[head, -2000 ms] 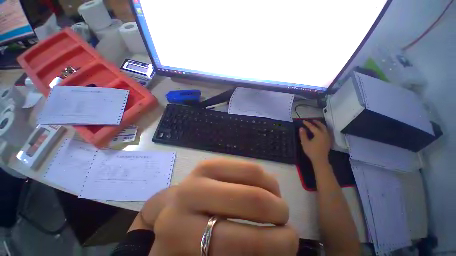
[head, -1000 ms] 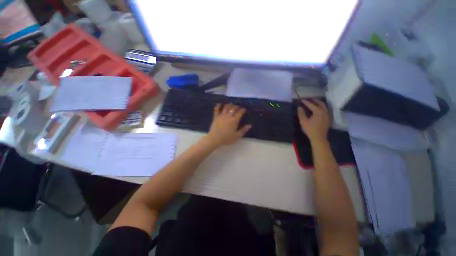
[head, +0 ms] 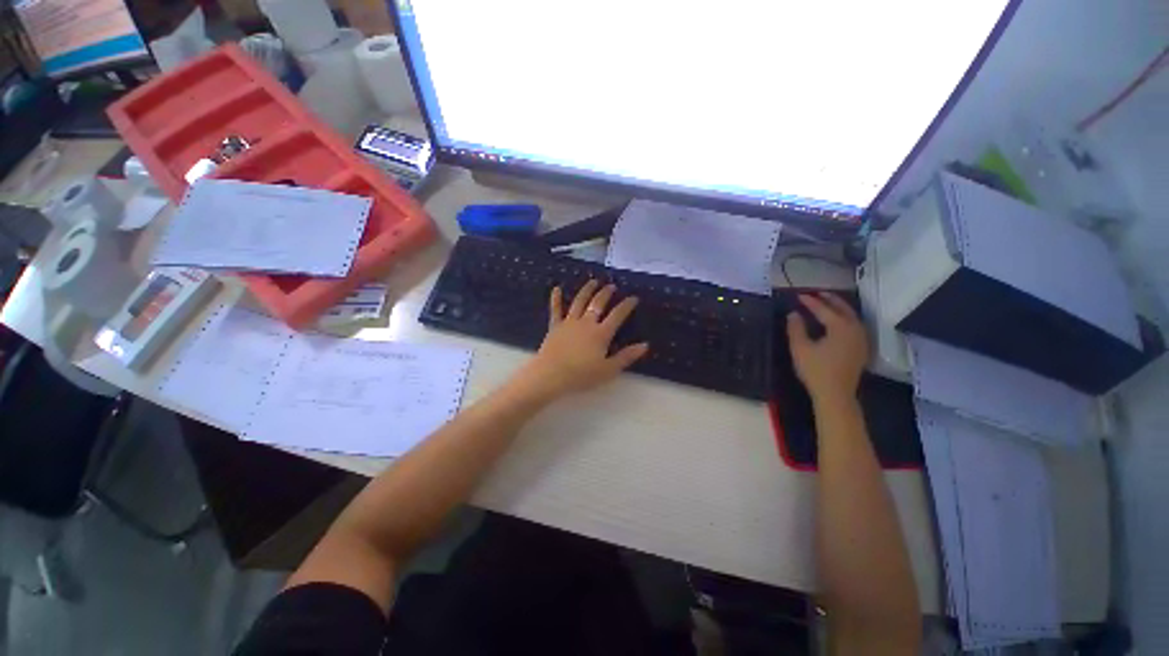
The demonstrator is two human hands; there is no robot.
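Note:
A long black keyboard lies below a large bright white monitor. My left hand, with a ring on one finger, rests on the keyboard with its fingers apart and holds nothing. My right hand rests over a small dark mouse, which it mostly hides. The mouse is on a black mouse pad with a red edge, right of the keyboard.
A red-orange tray with a form across it stands left. Printed sheets lie below it. A blue stapler is behind the keyboard. A white and black printer-like box stands right, with papers below it. White rolls stand far left.
My left hand has come down from close before the camera onto the keyboard. My right hand has stayed at the mouse. The view has shifted slightly.

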